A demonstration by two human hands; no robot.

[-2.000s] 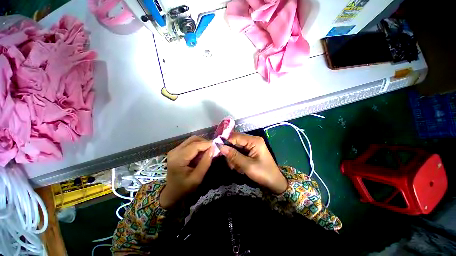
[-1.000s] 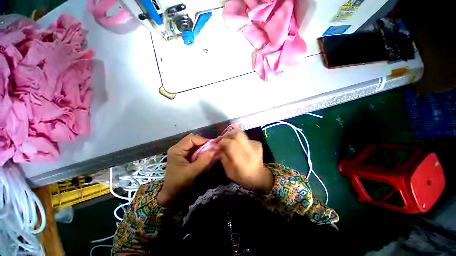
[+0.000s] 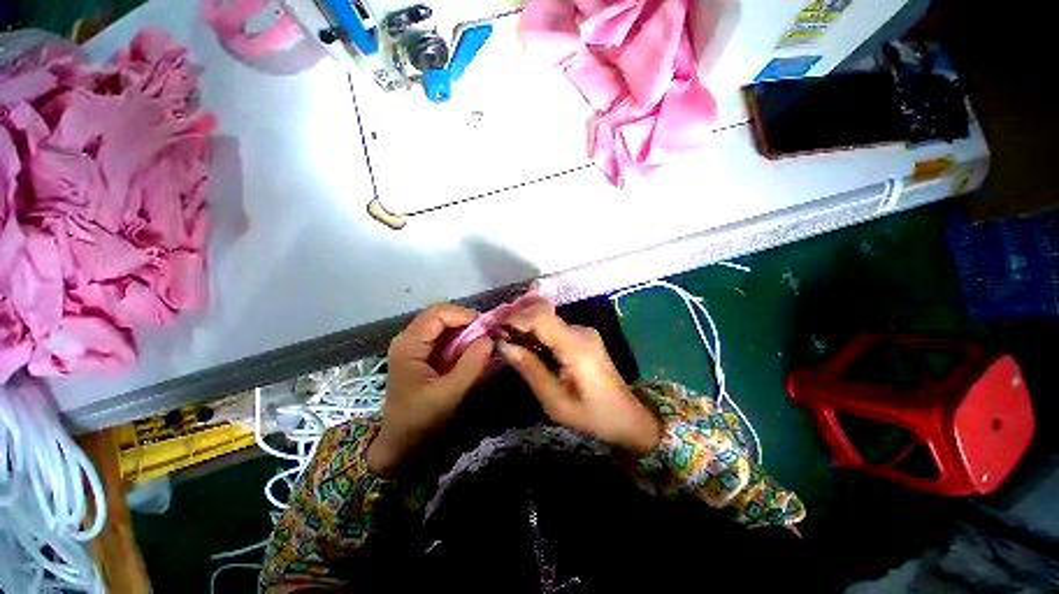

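Note:
A narrow pink fabric band [image 3: 474, 332] is held between my two hands, just in front of the table's front edge, above my dark-clad lap. My left hand [image 3: 425, 381] pinches the band's left part between thumb and fingers. My right hand [image 3: 577, 377] is closed around a small dark slim tool [image 3: 531, 342], which looks like thread snips, with its fingertips at the band. The tool's tip and the exact contact with the band are hidden by the fingers.
The sewing machine's needle area [image 3: 430, 58] is at the top. A pink heap [image 3: 105, 209] lies left, pink pieces [image 3: 633, 81] right of the needle, a looped pink band [image 3: 250, 26] behind. A phone [image 3: 825, 114], red stool [image 3: 929, 412] and white cords [image 3: 47, 487] also show.
The band was upright between the fingertips two seconds ago and now lies slanted across them. My right hand moved over the band, then back a little, showing the dark tool again.

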